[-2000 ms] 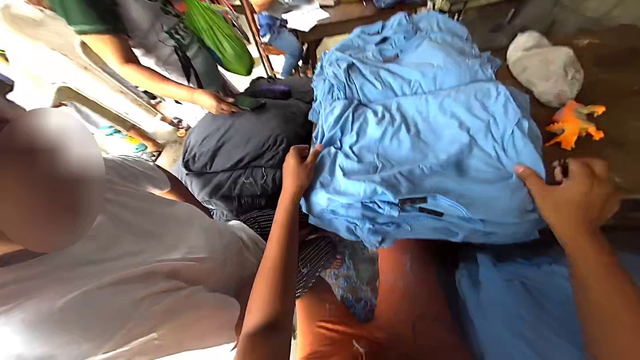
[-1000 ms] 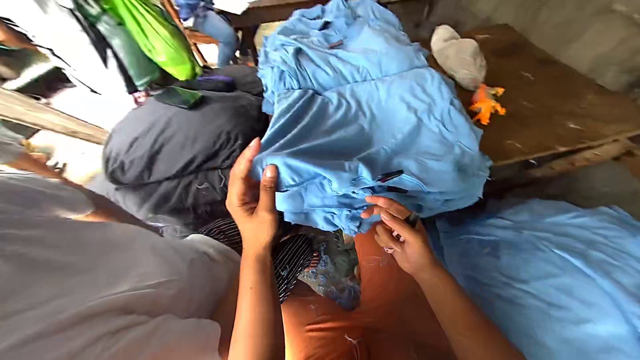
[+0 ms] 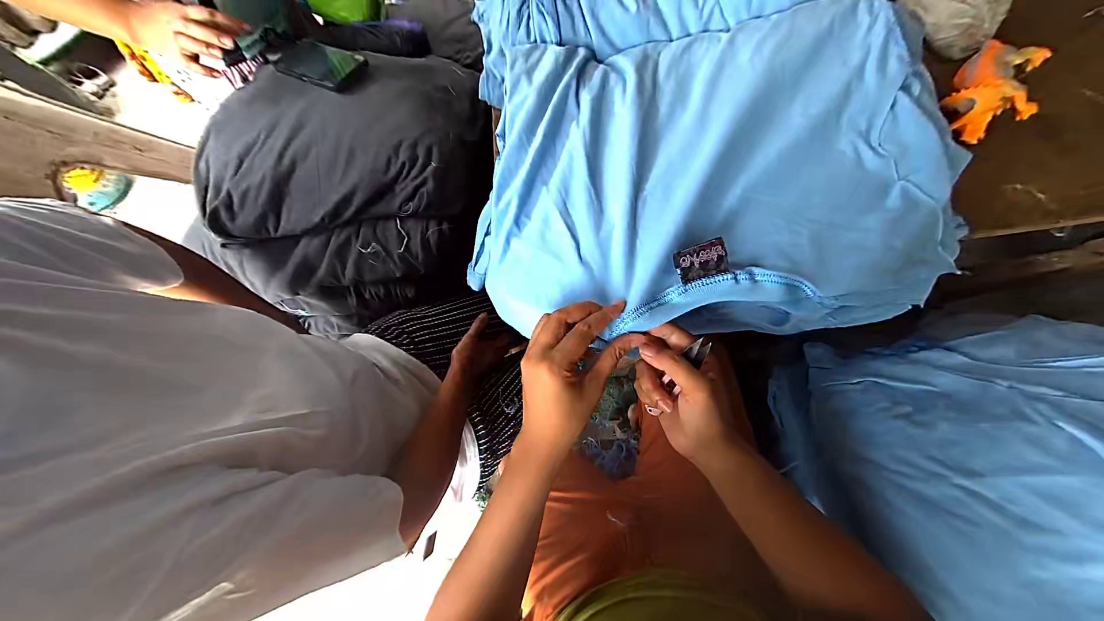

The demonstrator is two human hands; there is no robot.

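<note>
A light blue knit garment lies on top of a stack of blue cloth in front of me. Its stitched neckline faces me, and a dark fabric label with writing stands up from the seam. My left hand pinches the neckline's left end between fingers and thumb. Close against it, my right hand has thumb and fingertips at the same edge. A small metal tool with a pointed tip, perhaps thread snips, is held in the right hand, mostly hidden by the fingers.
A dark grey cloth bundle with a phone on it is at left. Beside me sits a person in a white shirt; another person's hand reaches in at top left. More blue cloth lies right, an orange toy figure on the wooden table.
Two seconds ago my hands were apart at the stack's two sides; now both are together at the neckline. The label now stands up by the seam. The view has moved closer.
</note>
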